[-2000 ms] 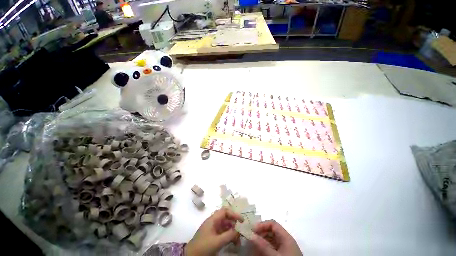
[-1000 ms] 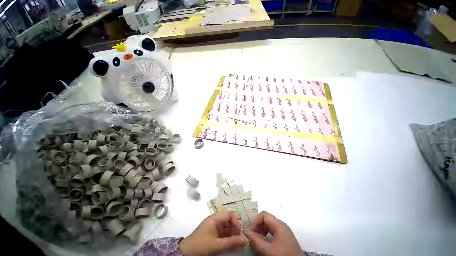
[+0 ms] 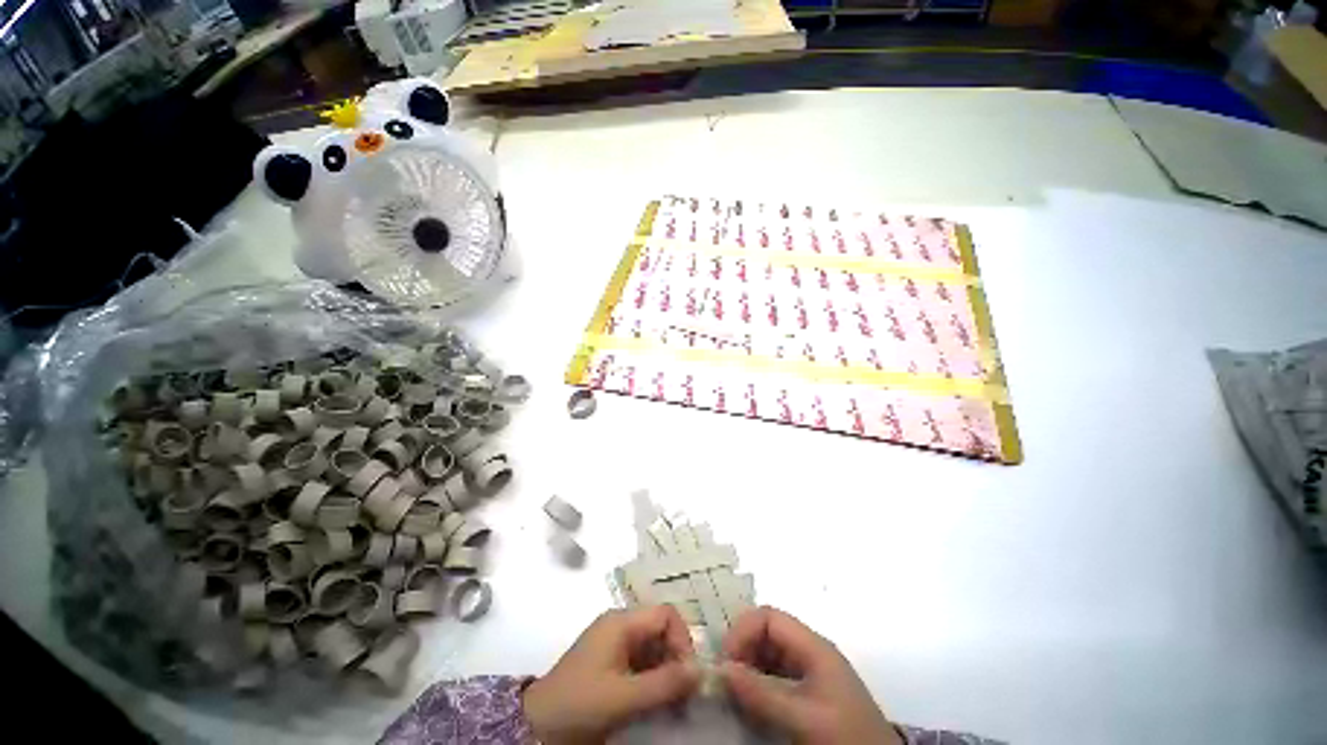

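Note:
My left hand [image 3: 619, 672] and my right hand [image 3: 798, 681] meet at the bottom centre, thumbs and fingertips pinching a small pale strip [image 3: 709, 651] between them. The strip is mostly hidden by the fingers. A loose fanned pile of flat grey-beige strips [image 3: 684, 565] lies on the white table just beyond my fingertips. A large heap of formed rings [image 3: 342, 502] fills the open clear plastic bag [image 3: 109, 582] at the left. A few loose rings [image 3: 582, 403] lie between the heap and the pile.
A pink-white board [image 3: 815, 313] with yellow tape lies on the white table [image 3: 1135, 437] beyond the strips. A white fan [image 3: 400, 218] with an animal face stands behind the bag. A filled grey plastic bag [image 3: 1288, 429] is at the right edge. Another table [image 3: 626, 51] stands behind.
The hands have come closer together, their fingertips now meeting at the strip, which earlier showed flat between them. The view has tilted downward, so the background table sits higher in the picture.

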